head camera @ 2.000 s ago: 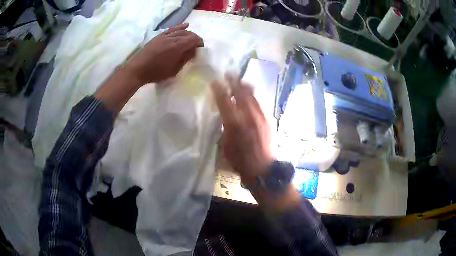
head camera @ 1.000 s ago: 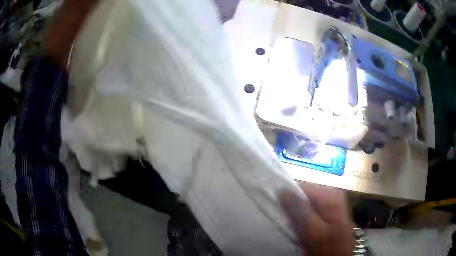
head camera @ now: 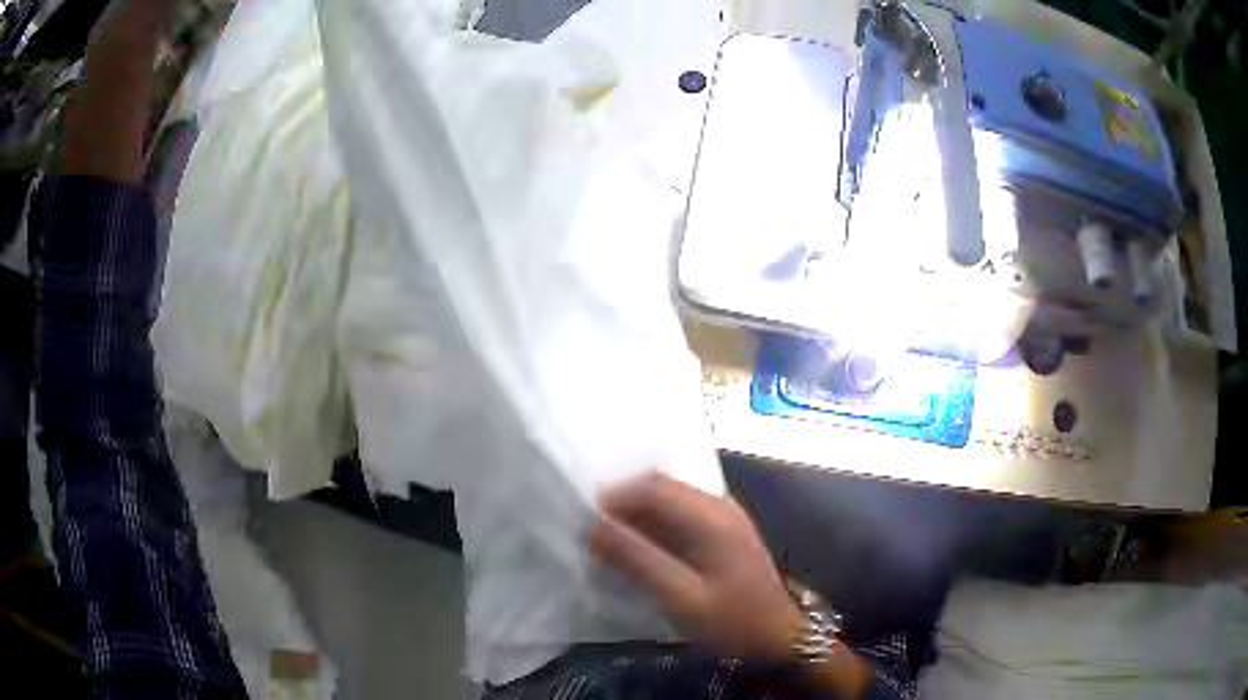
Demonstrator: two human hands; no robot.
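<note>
A white garment piece (head camera: 507, 233) hangs stretched from the upper left down to the lower centre, with a long fold along it. My right hand (head camera: 684, 547) holds its lower edge in front of the table, slightly blurred. My left hand (head camera: 130, 28) is at the top left edge, blurred and partly cut off; its fingers and what they hold cannot be made out. The blue and white sewing machine (head camera: 1068, 110) stands at right, its needle area lost in lamp glare. A bright blue plate (head camera: 862, 397) lies in front of it.
A heap of yellowish-white cloth (head camera: 260, 274) lies at left beside the garment piece. The cream machine table (head camera: 1136, 451) has dark round holes. Folded white cloth (head camera: 1095, 643) lies at the lower right. A small brown patch (head camera: 293, 666) shows at the lower left.
The cloth first lay under both hands, then was lifted and spread. Over the last second my right hand moved left and slightly up with its edge. The view has shifted, leaving the thread cones out.
</note>
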